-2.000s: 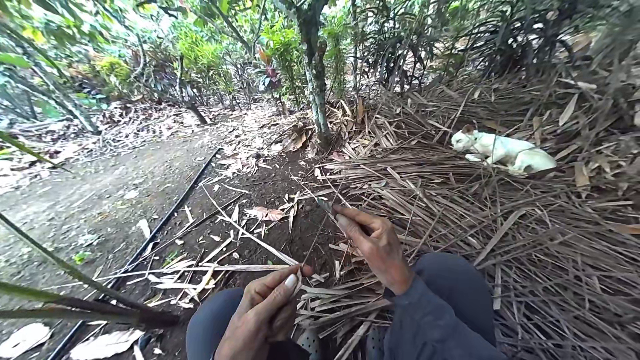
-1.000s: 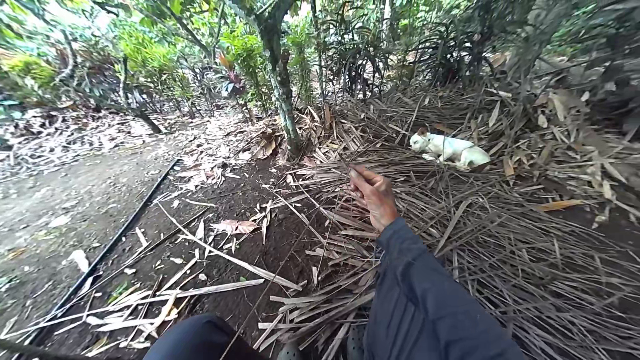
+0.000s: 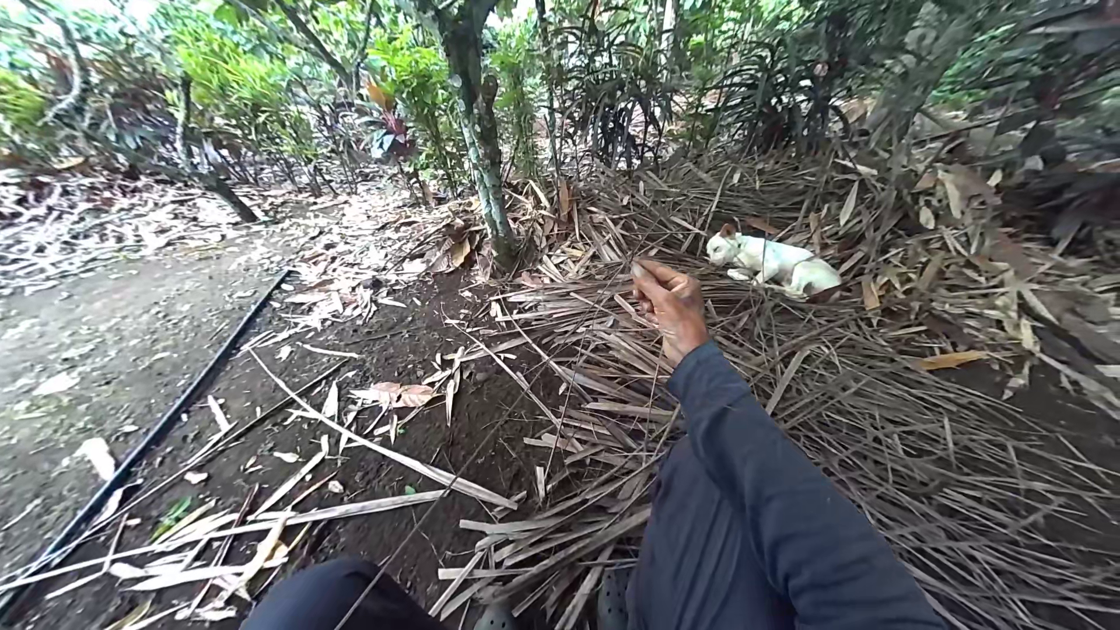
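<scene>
My right hand (image 3: 669, 306) is raised in front of me, thumb and fingertips pinched together on what looks like a thin fiber, too fine to make out clearly. Its dark sleeve comes from the lower right. A thin dark strand (image 3: 411, 531) runs slantwise from the bottom edge, above my left knee, toward that hand; whether it joins the pinched fiber is hard to tell. Beneath the hand lies a heap of dry palm leaf strips (image 3: 604, 350). My left hand is out of view.
A white dog (image 3: 774, 261) lies on the dry leaves at right. A slender tree trunk (image 3: 486, 157) stands ahead. A black hose (image 3: 188, 398) crosses the soil at left, near pale split strips (image 3: 350, 509). My shoes (image 3: 614, 599) show at the bottom.
My left hand, near my right hand two seconds ago, has left the view. My right hand stays raised with its fingertips pinched.
</scene>
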